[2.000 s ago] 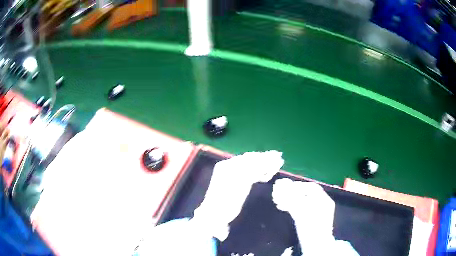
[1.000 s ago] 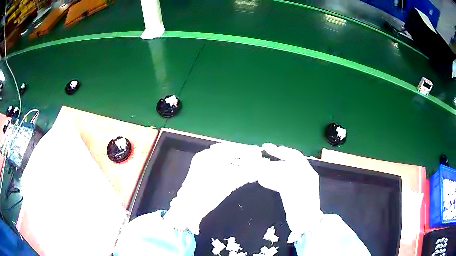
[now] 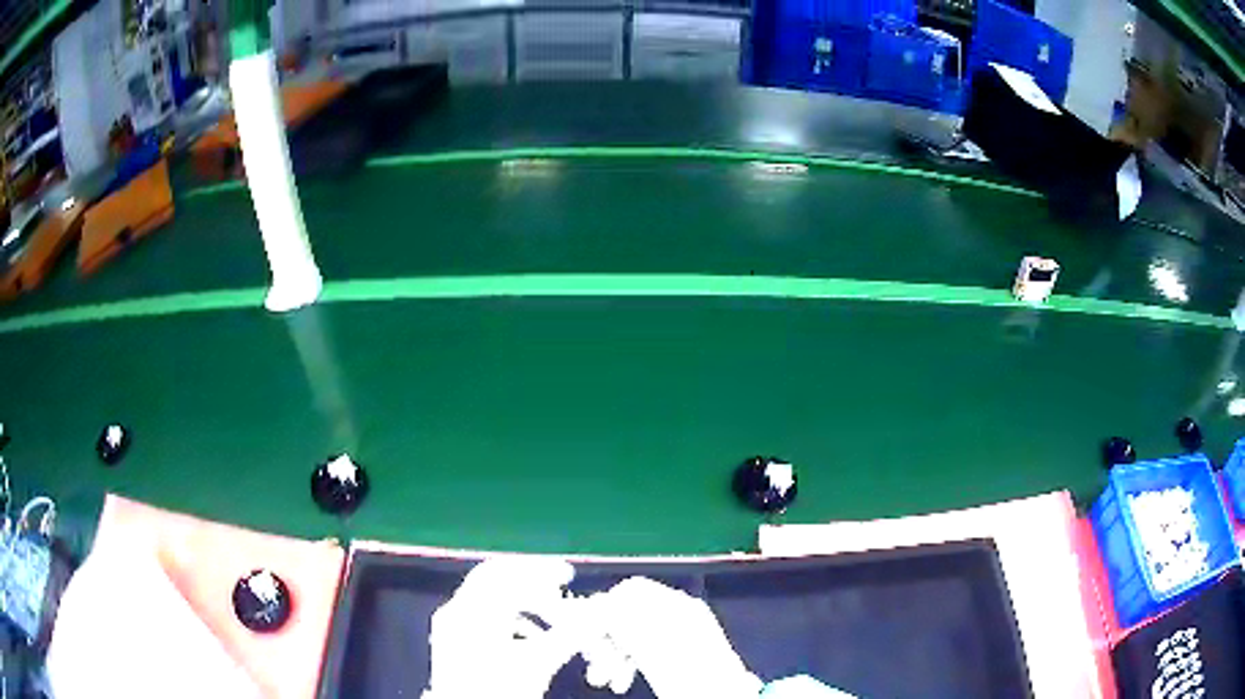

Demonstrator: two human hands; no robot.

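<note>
My left hand [image 3: 489, 631] and my right hand [image 3: 672, 639], both in overexposed white gloves, meet over the black parts tray [image 3: 874, 615] at the bottom of the view. Their fingertips seem to touch. Glare hides the fingers, and I cannot tell whether either hand holds a part. A small knobby white shape [image 3: 610, 669] shows below the fingertips; it may be a part or glove tips. Round black units with white pieces on top sit on the green belt, one at left [image 3: 340, 485] and one near the middle [image 3: 766, 485].
Another round unit [image 3: 261, 601] sits on the left side board beside a glaring white sheet [image 3: 123, 628]. At right are a blue bin [image 3: 1167, 539] of white parts and a smaller black tray [image 3: 1181, 669]. A white post [image 3: 273, 178] and small white device [image 3: 1036, 279] stand beyond.
The view has tilted up, so the tray sits lower and the loose white parts in it are out of view. My hands have gone from apart to together. Units appear shifted left.
</note>
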